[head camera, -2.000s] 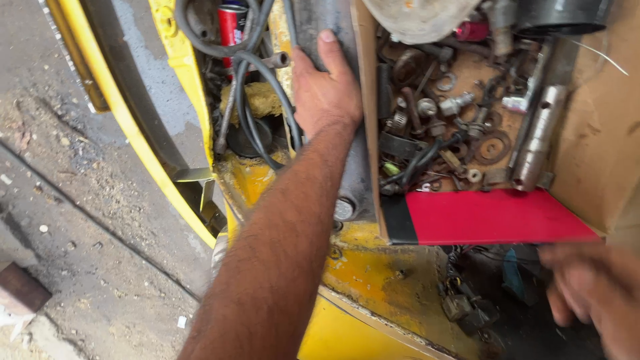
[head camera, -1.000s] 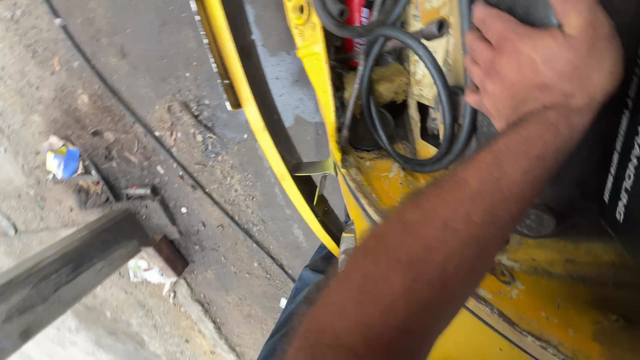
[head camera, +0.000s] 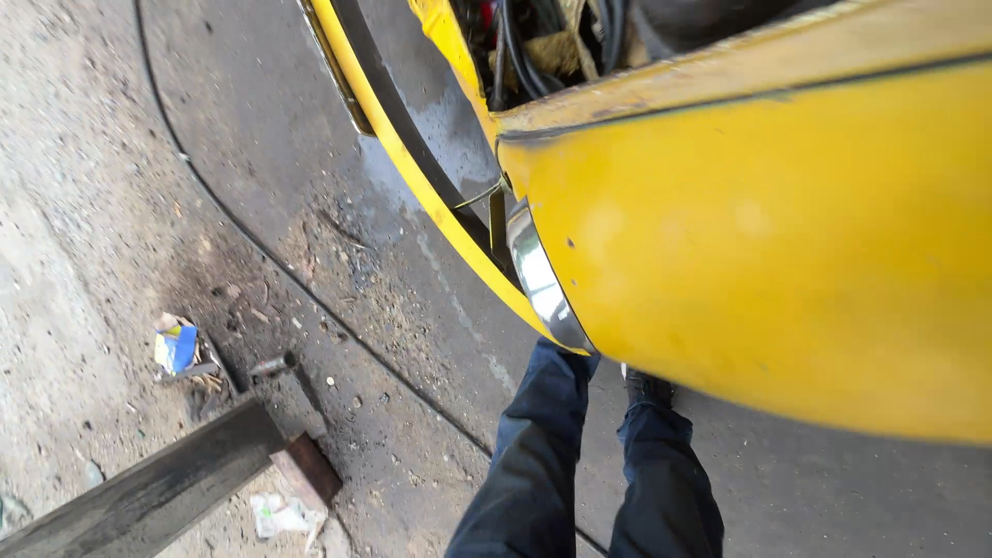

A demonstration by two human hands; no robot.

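Neither of my hands shows in the head view now. A yellow vehicle fender point(head camera: 759, 248) fills the right side, with a chrome headlight rim point(head camera: 542, 275) at its front end. A curved yellow bumper point(head camera: 434, 205) runs down to the rim. Above the fender, part of the engine bay shows black hoses point(head camera: 527, 66) and a piece of yellowish foam-like material point(head camera: 554, 54). My legs in dark blue trousers point(head camera: 535, 449) stand below the front corner of the vehicle.
A black cable point(head camera: 302, 287) crosses the dirty floor. At the lower left lie a long metal beam point(head camera: 155, 488), a rusty block point(head camera: 308, 470), a short metal cylinder point(head camera: 273, 364), a blue and yellow torn packet point(head camera: 177, 347) and a crumpled white wrapper point(head camera: 283, 515).
Both hands have left the view; one earlier rested on a dark surface in the engine bay. The open box of metal hardware is out of sight. The view has shifted toward the floor and fender.
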